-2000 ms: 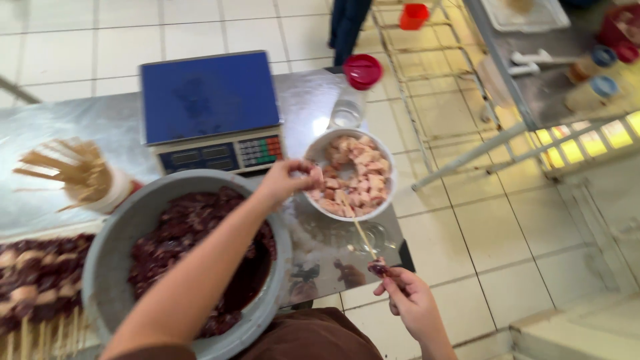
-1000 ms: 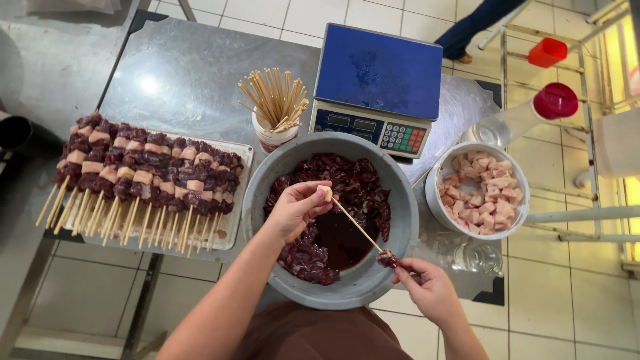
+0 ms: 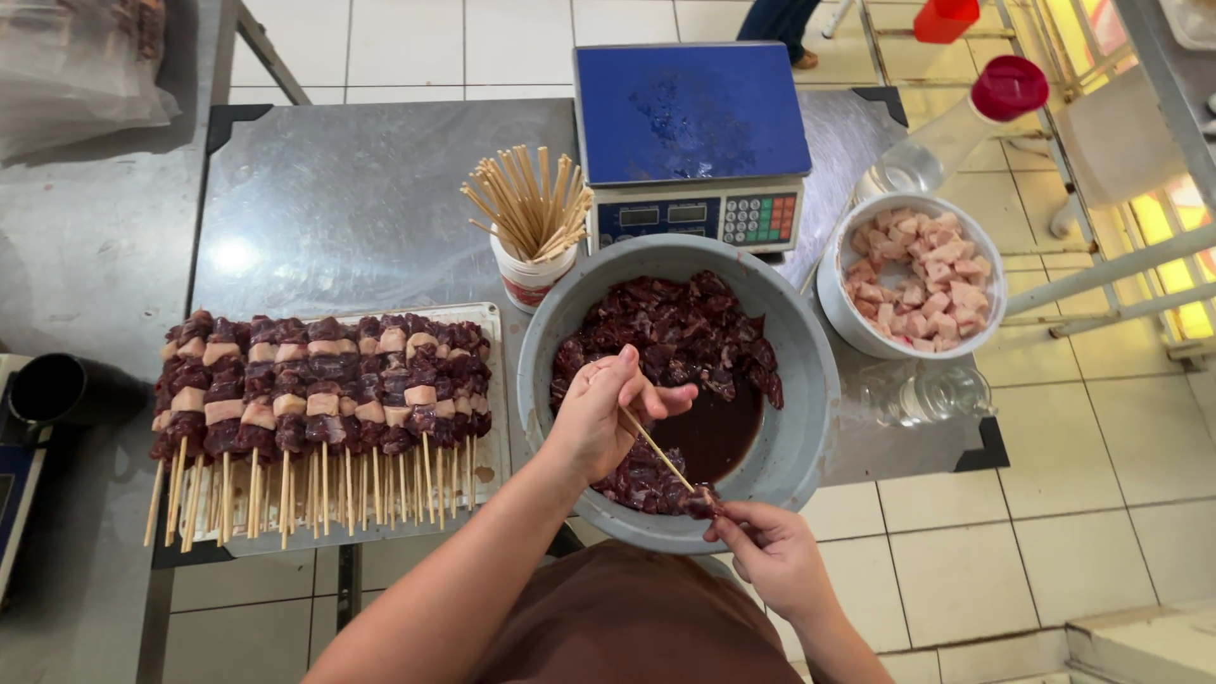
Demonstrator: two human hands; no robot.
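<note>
My left hand (image 3: 613,408) holds a wooden skewer (image 3: 655,446) slanting down over a grey plastic basin (image 3: 807,418) of dark red meat pieces (image 3: 665,318). At the skewer's lower end is a dark meat piece (image 3: 701,501), pinched by the fingers of my right hand (image 3: 765,551) near the basin's front rim. Right of the basin, a white tub (image 3: 845,313) holds pale, fatty-looking cubes (image 3: 936,294). On the left, a tray (image 3: 496,380) carries many loaded skewers (image 3: 323,380) of dark meat and pale cubes. Bare skewers (image 3: 532,199) stand in a white container (image 3: 534,275).
A blue-topped digital scale (image 3: 693,114) stands behind the basin. A clear container with a red lid (image 3: 1010,87) and a glass jar (image 3: 950,394) flank the tub. A black cup (image 3: 57,388) is at far left. A person's legs (image 3: 779,24) show beyond the table.
My left hand has moved from the tub of pale cubes to over the basin. It gripped a pale cube one second ago; now its fingers are on the skewer. The view has shifted left.
</note>
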